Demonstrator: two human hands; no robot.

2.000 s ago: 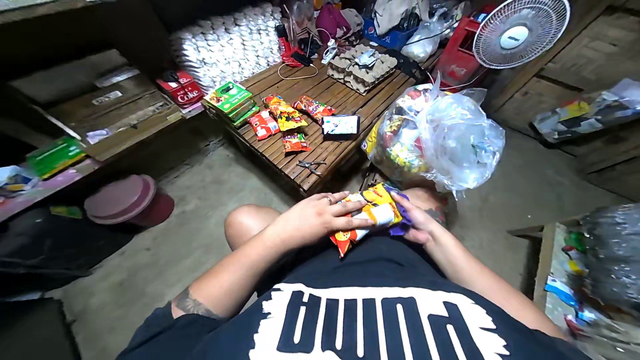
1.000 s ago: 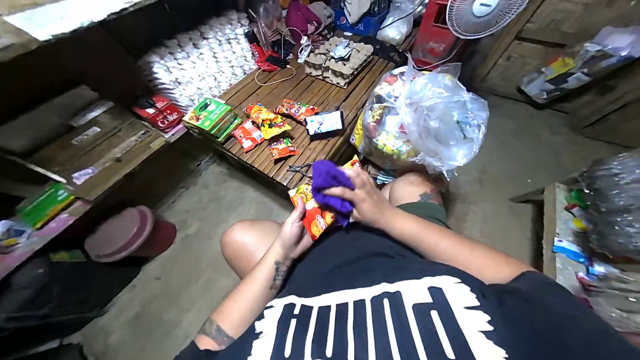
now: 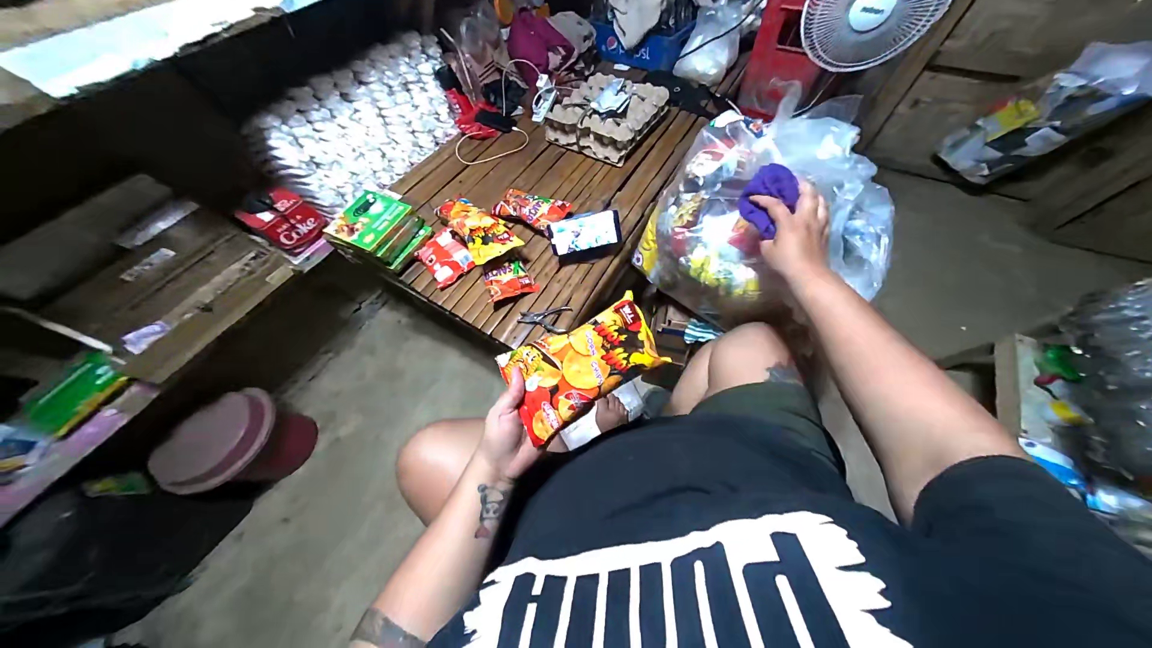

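My left hand [image 3: 508,423] grips the lower left end of a red and yellow snack packet [image 3: 585,364], held over my lap. Out to the right, my right hand [image 3: 796,225] has a purple cloth [image 3: 768,198] in its fingers, at the upper side of a large clear plastic bag [image 3: 697,243] full of colourful packets. On the slatted wooden table [image 3: 576,180] lie several smaller snack packets [image 3: 481,229], a smartphone [image 3: 585,234] with its screen lit, and metal pliers [image 3: 544,318] near the front edge.
Green packs [image 3: 371,220] are stacked at the table's left corner, with egg trays [image 3: 605,117] farther back. An electric fan [image 3: 868,22] and a red crate [image 3: 772,58] stand behind the plastic bag. A lidded pail [image 3: 229,441] sits on the floor at left.
My right hand has moved with the purple cloth from the snack packet over to the plastic bag. My left hand still holds the packet, now more fully in view.
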